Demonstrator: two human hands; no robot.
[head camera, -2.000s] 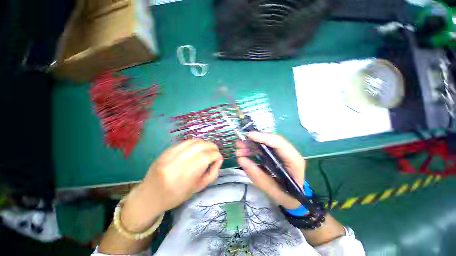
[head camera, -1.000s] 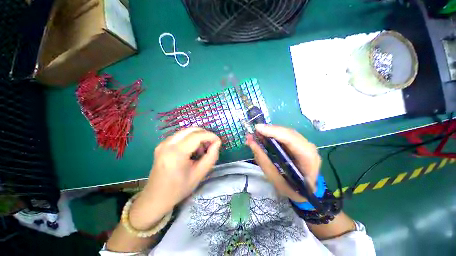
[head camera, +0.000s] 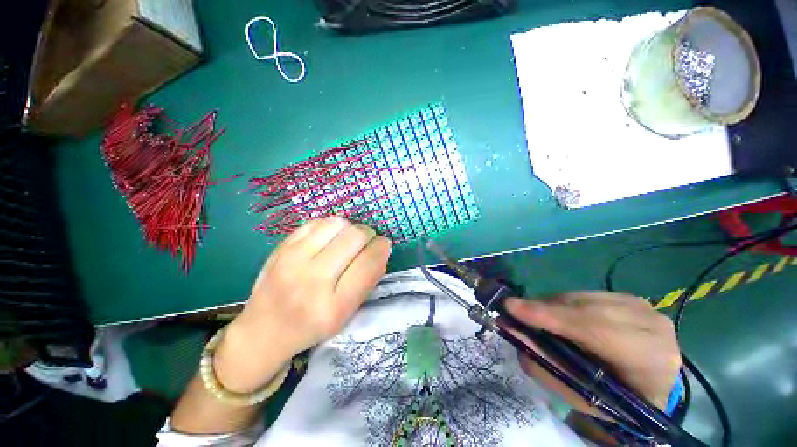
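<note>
The PCB panel (head camera: 426, 171) lies on the green mat, with red lead wires (head camera: 319, 188) across its left part, their ends sticking out leftward. My left hand (head camera: 319, 275) is at the panel's lower edge, fingers bent together; whether it holds a wire is hidden. My right hand (head camera: 603, 345) holds the black soldering iron (head camera: 559, 349) below and right of the panel. The iron's tip and a thin curved metal tube beside it point up-left at the panel's lower edge, near my left fingertips. A loose pile of red wires (head camera: 166, 183) lies left of the panel.
A tip-cleaning pot (head camera: 647, 87) with silvery bits stands on a white sheet (head camera: 568, 113) at right. A cardboard box (head camera: 114, 65) is upper left, a white cord loop (head camera: 276, 54) near it. A black fan (head camera: 411, 10) is at the top edge. Cables hang lower right.
My right hand and the iron have moved down and right, so the tip has left the panel's upper middle. My left hand stays near the panel's lower edge. The view has shifted, showing less of the fan.
</note>
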